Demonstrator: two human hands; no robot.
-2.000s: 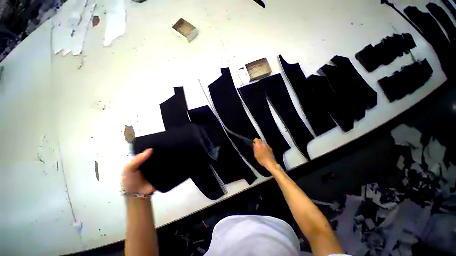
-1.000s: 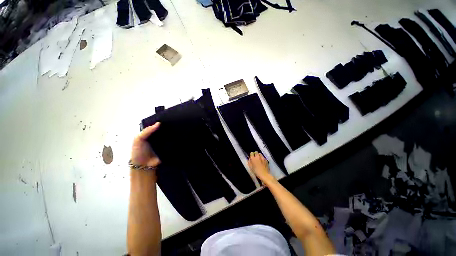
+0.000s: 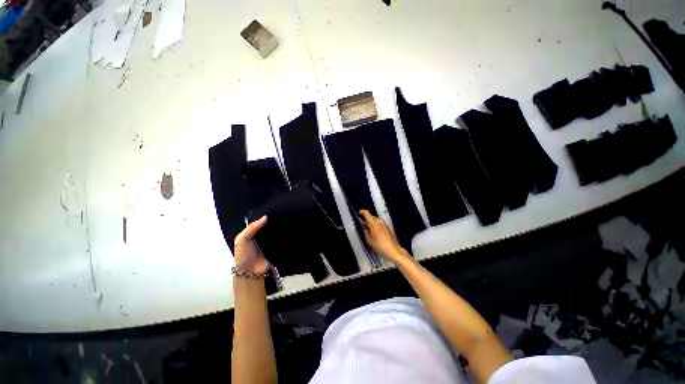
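Long dark cut panels [image 3: 227, 176] lie side by side on the pale table. My left hand [image 3: 250, 251] holds the left edge of a dark folded panel [image 3: 291, 225], which lies over the lower part of other panels. My right hand [image 3: 377, 234] is at the lower part of the panels right of it, near a narrow gap, its fingers bent against the dark edge. Whether its fingertips pinch a layer is too unclear to tell. More long panels [image 3: 481, 161] lie to its right.
A small brown open box [image 3: 357, 109] stands behind the panels, another box [image 3: 260, 38] farther back. Two rows of small dark pieces [image 3: 623, 150] lie at the right. White paper strips [image 3: 113, 34] lie at far left. Paper offcuts [image 3: 627, 247] litter the floor beyond the table edge.
The folded panel in my left hand has come down and towards the table's near edge, uncovering the panel tops at the left. My right hand stays low at the panels. The view has shifted.
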